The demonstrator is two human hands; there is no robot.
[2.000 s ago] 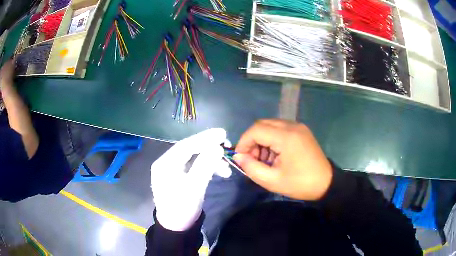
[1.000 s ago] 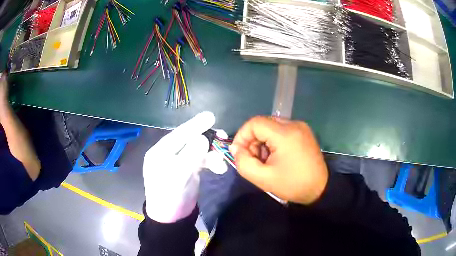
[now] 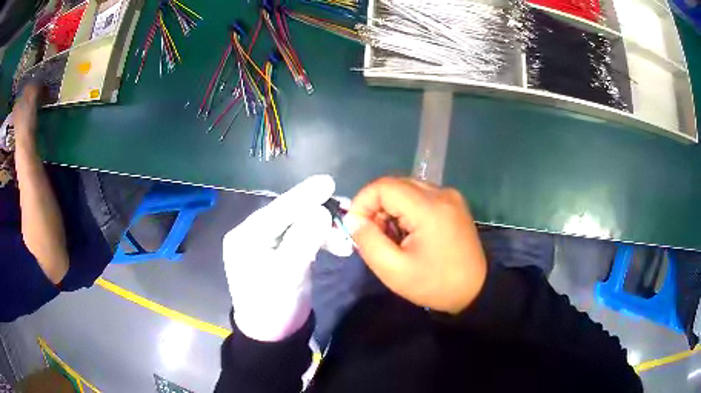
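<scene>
My left hand (image 3: 278, 257), in a white glove, pinches a small dark connector housing (image 3: 333, 207) between thumb and fingers; most of the housing is hidden. Several coloured wires (image 3: 342, 223), one light blue, run from it towards my right hand. My bare right hand (image 3: 419, 242) pinches these wires close to the housing, its fingertips nearly touching the glove. The other ends of the wires are hidden by my right hand. Both hands are over my lap at the bench edge.
Wire harnesses (image 3: 269, 127) lie in fans on the green bench (image 3: 338, 138). A compartment tray (image 3: 492, 86) holds white, black and red wires. A tape strip (image 3: 433, 142) is on the bench top. At left are a neighbour's tray (image 3: 110, 77), a person's arm (image 3: 38, 199) and a blue stool (image 3: 165, 226).
The view has shifted, so the trays and harnesses sit higher in the picture. My hands stay together at the housing. The neighbour's hand has moved to the left tray.
</scene>
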